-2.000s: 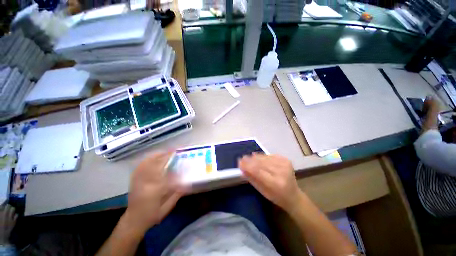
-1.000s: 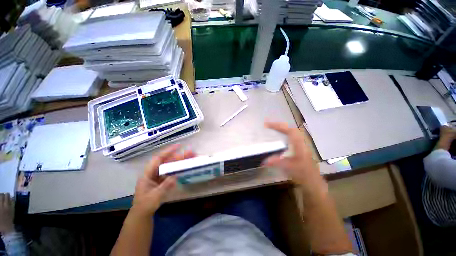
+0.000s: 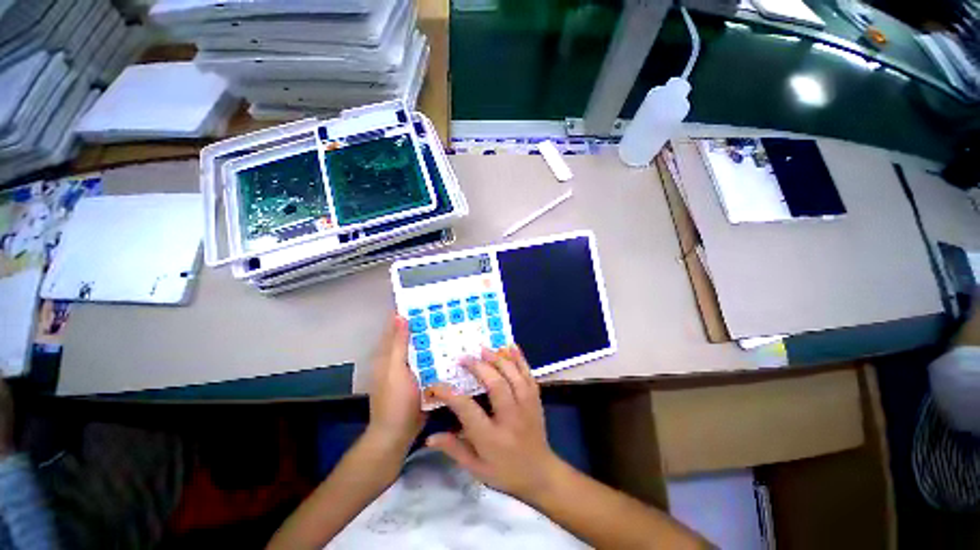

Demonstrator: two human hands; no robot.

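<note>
An assembled calculator with a writing tablet [image 3: 553, 303] lies face up at the bench's front edge, keys at left, dark panel at right. Its grey display shows a digit at the right end. My left hand [image 3: 398, 389] holds its lower left edge, fingers partly hidden beneath it. My right hand [image 3: 502, 421] is over the keypad with fingertips on the lower keys, holding nothing. Open calculator halves with green boards [image 3: 376, 181] are stacked behind at left. A thin white stick [image 3: 538, 214] and a small white block [image 3: 556, 160] lie beyond the calculator.
A squeeze bottle [image 3: 656, 124] stands at the back. Cardboard sheets [image 3: 795, 269] at right bear a white-and-dark panel half [image 3: 801, 177]. White slabs lie at left [image 3: 127, 247] and in a tall pile [image 3: 312, 54]. An open cardboard box [image 3: 763, 419] is below the edge. Other people's arms show at both sides.
The calculator has gone from tilted on edge to face up. My right hand has left its right end and moved onto the keys. The view has shifted, so the bench appears higher and further right.
</note>
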